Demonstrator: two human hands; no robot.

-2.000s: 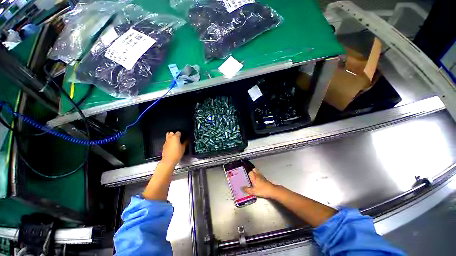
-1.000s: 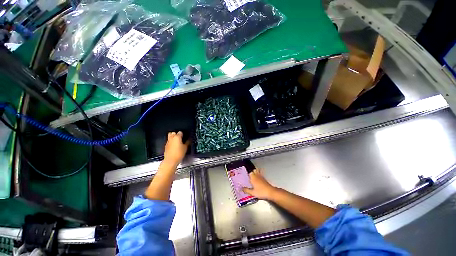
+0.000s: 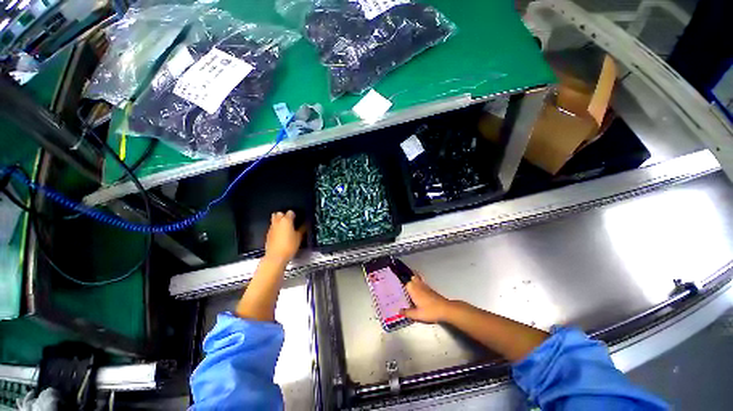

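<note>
A smartphone [image 3: 386,293] with a pink screen lies on the shiny metal bed, just below the front rail. My right hand [image 3: 424,302] is at the phone's right edge, with fingers over its lower right part; the phone rests on the bed. My left hand [image 3: 283,234] reaches over the rail into the dark left bin [image 3: 255,210], its fingers curled; whether it holds anything cannot be seen. The middle bin beside it is heaped with small dark-green cylinders [image 3: 354,199]. The right bin holds glossy black components [image 3: 452,170].
A green-matted shelf [image 3: 482,60] above the bins carries bagged dark parts [image 3: 210,96]. A blue coiled cord [image 3: 120,221] hangs at the left. An open cardboard box [image 3: 567,132] stands right of the bins. The conveyor rail [image 3: 563,201] runs between bins and metal bed [image 3: 514,281].
My right hand has shifted slightly right and down on the phone, with its thumb nearer the phone's edge. My left hand stays at the left bin.
</note>
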